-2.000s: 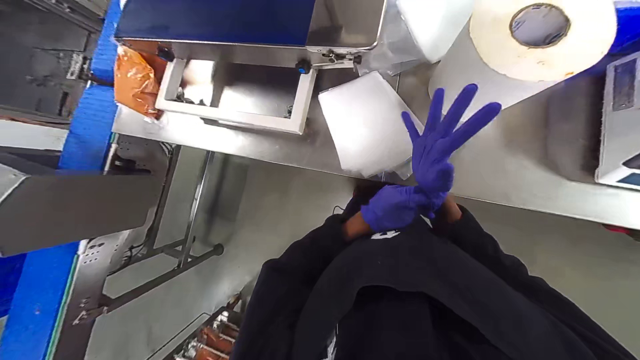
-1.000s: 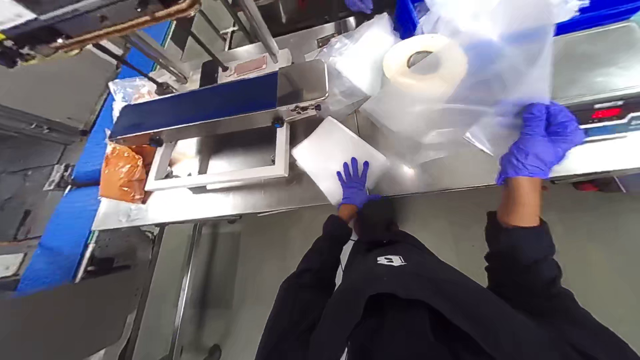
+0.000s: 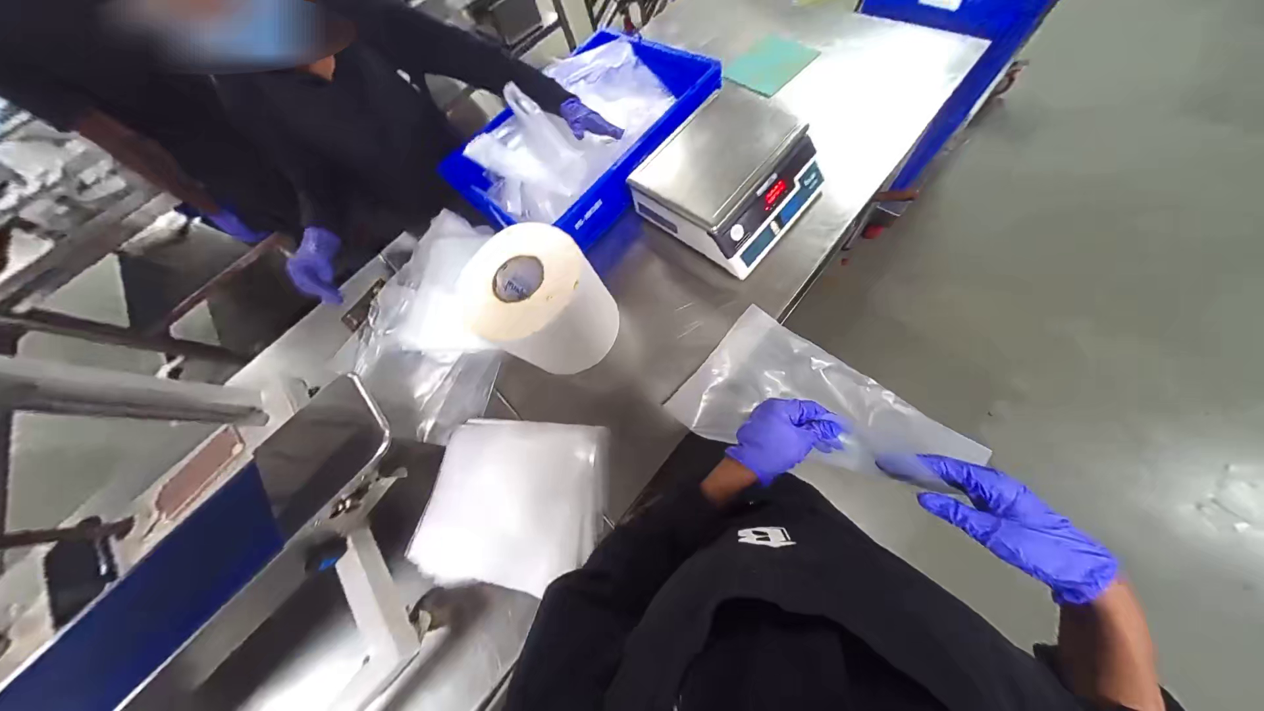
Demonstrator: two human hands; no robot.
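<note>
Purple gloves cover both my hands. My left hand (image 3: pixel 787 437) grips a clear plastic bag (image 3: pixel 839 380) near the middle of its lower edge, over the steel table's front edge. My right hand (image 3: pixel 1022 528) is at the bag's right end, fingers spread and thumb apart; its fingertips are blurred against the film, so a grip cannot be made out. To the left, a stack of translucent plastic sheets or bags (image 3: pixel 513 499) lies flat on the table. A large white roll (image 3: pixel 558 306) stands behind it, beside crumpled clear plastic (image 3: pixel 425 316).
A bench scale (image 3: pixel 731 178) with a lit display stands beyond the roll, next to a blue crate (image 3: pixel 681 104) of plastic bags. One gloved hand of a co-worker (image 3: pixel 590 118) reaches into it. A blue-belted conveyor (image 3: pixel 178 583) is at lower left; a green sheet (image 3: pixel 772 64) lies farther back.
The view has swung to the right. My left hand has left the stack and now holds the bag. My right hand held up clear plastic a second ago and is now at the bag's right end.
</note>
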